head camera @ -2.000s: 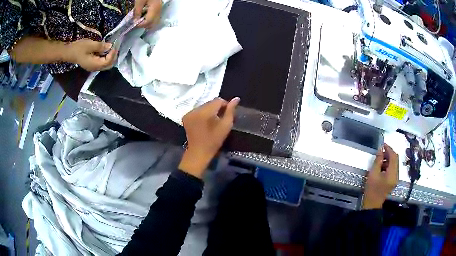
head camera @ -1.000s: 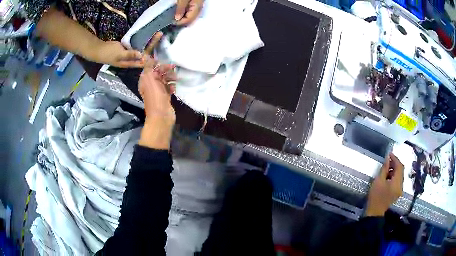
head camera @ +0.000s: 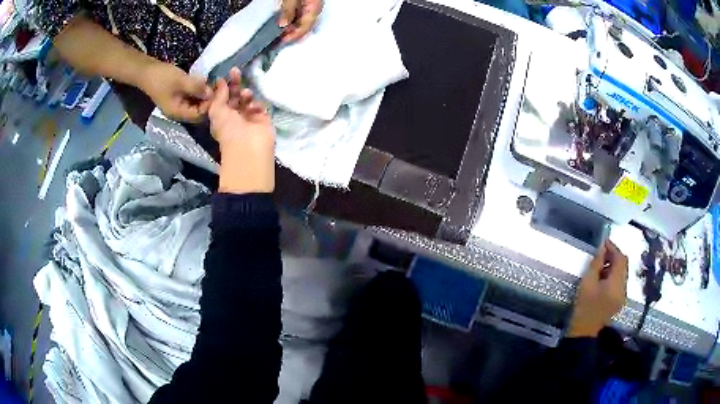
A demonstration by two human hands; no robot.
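A pale garment piece [head camera: 331, 63] lies on the dark board. A dark grey fabric strip [head camera: 251, 52] runs along its upper left part, between a co-worker's two hands. My left hand [head camera: 243, 134] is palm up beside the strip's lower end, fingers apart, fingertips close to the co-worker's lower hand. I see nothing held in it; whether it touches the cloth is unclear. My right hand [head camera: 601, 288] rests at the table's front edge beside the waste slot [head camera: 567, 219], fingers curled. Whether it holds something small is unclear.
The overlock machine [head camera: 631, 102] stands at the right of the table. A dark thread tangle [head camera: 654, 268] lies right of my right hand. A large pale garment pile [head camera: 134, 268] hangs at lower left. A blue crate [head camera: 446, 292] is under the table. The co-worker leans in at upper left.
My left hand has gone from the board's front edge to the co-worker's hands. The garment's lower corner has shifted right and the grey strip now shows straighter. My right hand has stayed by the slot.
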